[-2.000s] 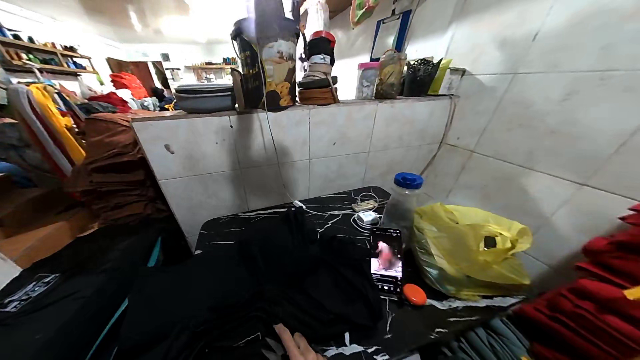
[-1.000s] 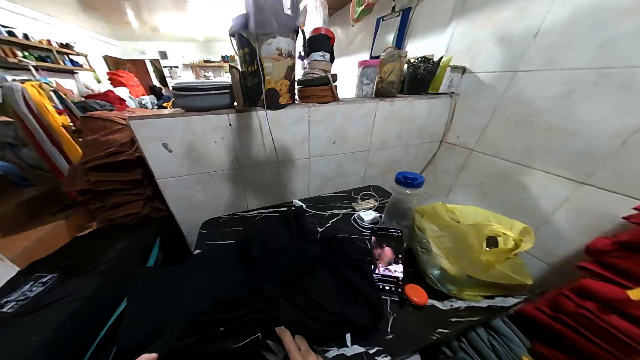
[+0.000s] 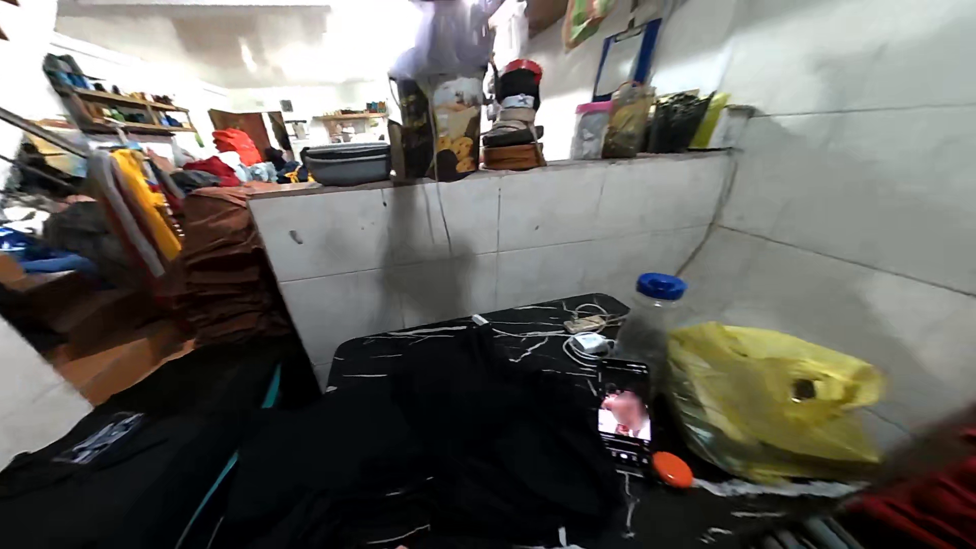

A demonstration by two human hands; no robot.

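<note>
Black cloth [image 3: 457,427] lies bunched over the black, white-veined tabletop [image 3: 549,313]. At the bottom edge, near this cloth, only a tiny bit of skin shows; which hand it belongs to cannot be told. Neither hand is otherwise visible. A phone [image 3: 625,415] with a lit screen stands or leans right of the cloth, in front of a clear plastic jar with a blue lid [image 3: 661,287]. Beside the phone is an orange round object [image 3: 672,470]. A white charger [image 3: 591,344] with its cable lies behind the phone.
A yellow plastic bag [image 3: 770,396] sits at the right, with dark red cloth [image 3: 923,496] below it. A tiled half wall [image 3: 457,252] bounds the back, bearing containers and stacked rolls [image 3: 518,126]. Another black garment [image 3: 99,473] with a printed patch lies at the left.
The fingers seen at the bottom edge in both earlier frames have dropped almost wholly out of view. The view has turned somewhat left.
</note>
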